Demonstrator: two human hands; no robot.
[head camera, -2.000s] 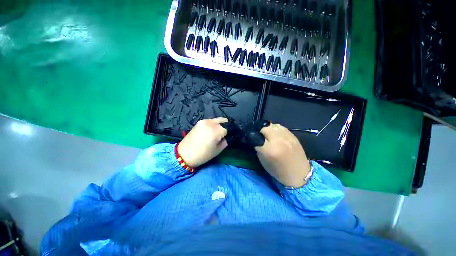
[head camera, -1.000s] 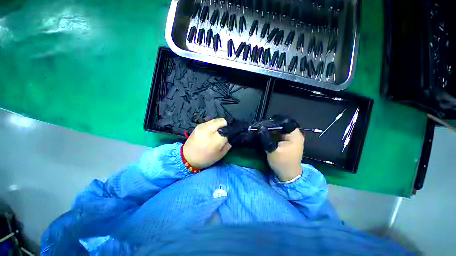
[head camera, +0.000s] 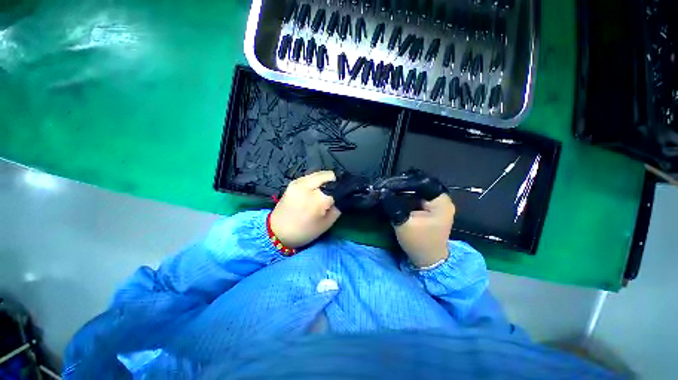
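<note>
My left hand (head camera: 305, 209) and my right hand (head camera: 424, 220), both with black finger covers, meet over the near edge of the black divided tray (head camera: 555, 194). Their fingertips pinch a thin silvery piece (head camera: 381, 191) between them. The black covers hide most of it, and I cannot tell if a black sleeve is on it. Loose black pieces (head camera: 271, 141) lie heaped in the left compartment. Several thin silvery pieces (head camera: 527, 187) lie in the right compartment.
A stainless steel tray (head camera: 349, 85) beyond the black tray holds rows of black pieces with silvery ends. A black bin (head camera: 614, 82) with shiny contents stands at the right. The green mat's (head camera: 141, 126) near edge curves in front of my body.
My right hand has turned and its fingers are spread differently from the first frame. The silvery piece showed clearly between my hands a second ago and is now mostly covered. The view has shifted slightly.
</note>
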